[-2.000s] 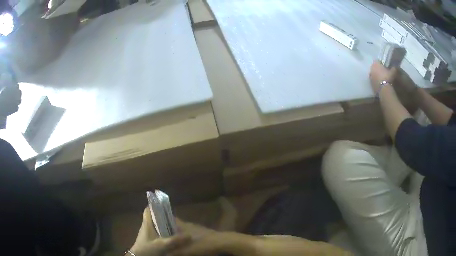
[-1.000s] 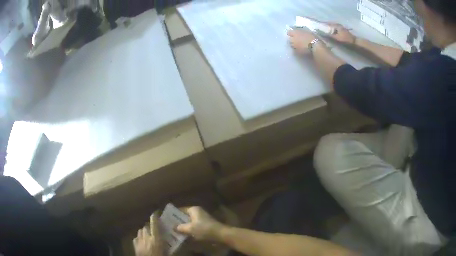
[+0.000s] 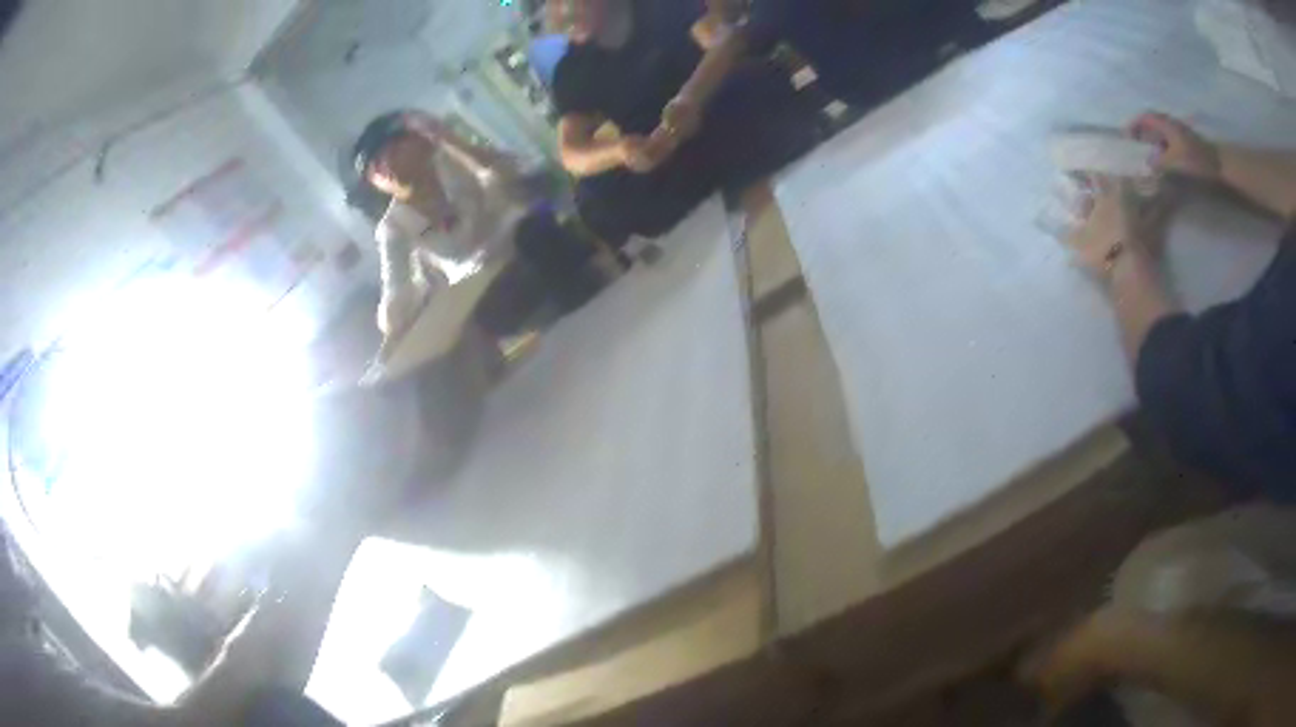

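A blurred forearm, apparently mine, enters at the bottom right; my right hand [image 3: 1069, 679] seems to be at its left end, too smeared to show its fingers or anything held. My left hand is out of the picture. No leaflets show in my hands. A grey folded piece [image 3: 427, 646] lies on the left foam sheet [image 3: 625, 440] near its front corner, in strong glare. The right foam sheet [image 3: 945, 355] lies beyond a gap that shows brown carton [image 3: 810, 440].
A person at the right holds a blurred white piece [image 3: 1106, 152] over the right foam, with both hands. More people [image 3: 625, 107] are behind the table. A bright glare [image 3: 178, 412] hides much of the left side. Carton edges [image 3: 640, 668] run along the front.
The view has swung up and left, so the room and people behind the table show. My left hand and the paper I held have dropped out of view.
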